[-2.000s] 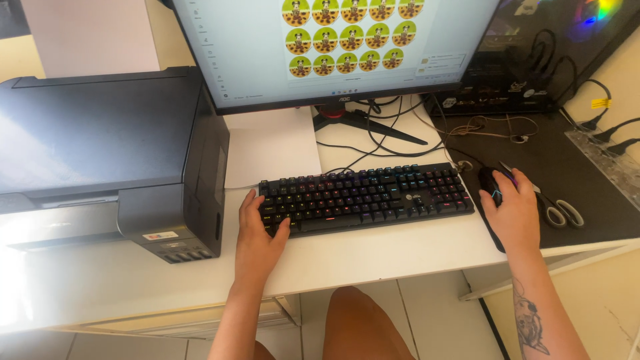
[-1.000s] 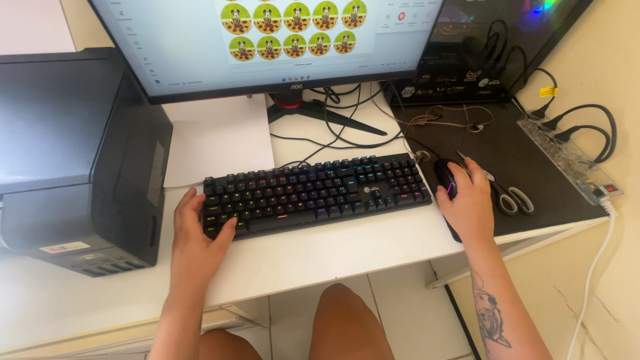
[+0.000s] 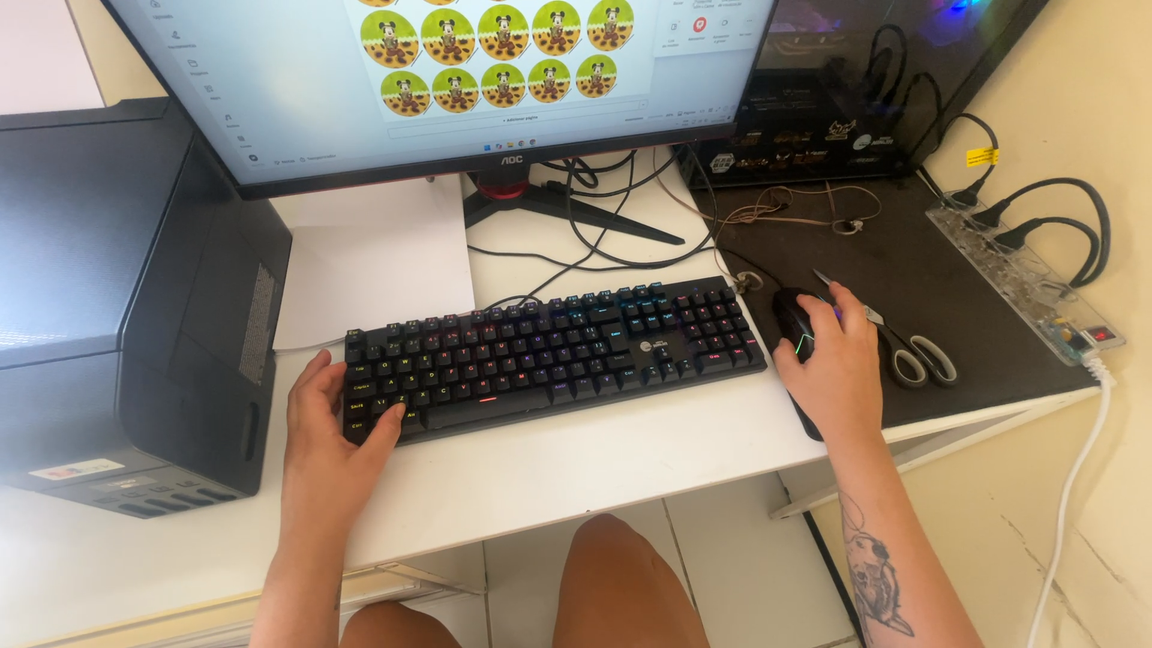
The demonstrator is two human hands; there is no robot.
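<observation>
My left hand [image 3: 335,436] rests at the left end of a black backlit keyboard [image 3: 558,360], fingers at its left edge and thumb over the lower left keys. It holds nothing. My right hand [image 3: 837,373] lies over a black computer mouse [image 3: 792,315] just right of the keyboard, partly hiding it. Behind the keyboard, an AOC monitor [image 3: 513,164] shows rows of round green and yellow pictures of a cartoon mouse. Scissors [image 3: 900,346] lie right of my right hand, their blades partly hidden by it.
A black printer [image 3: 198,297] stands at the left, beside white paper [image 3: 378,261]. Loose cables [image 3: 585,256] run behind the keyboard. A black computer case [image 3: 828,108] stands at the back right. A clear power strip [image 3: 1008,270] with black plugs lies along the right edge.
The view has shifted to the right since the oldest frame. Both hands stay in their places, the left at the keyboard's left end and the right on the mouse.
</observation>
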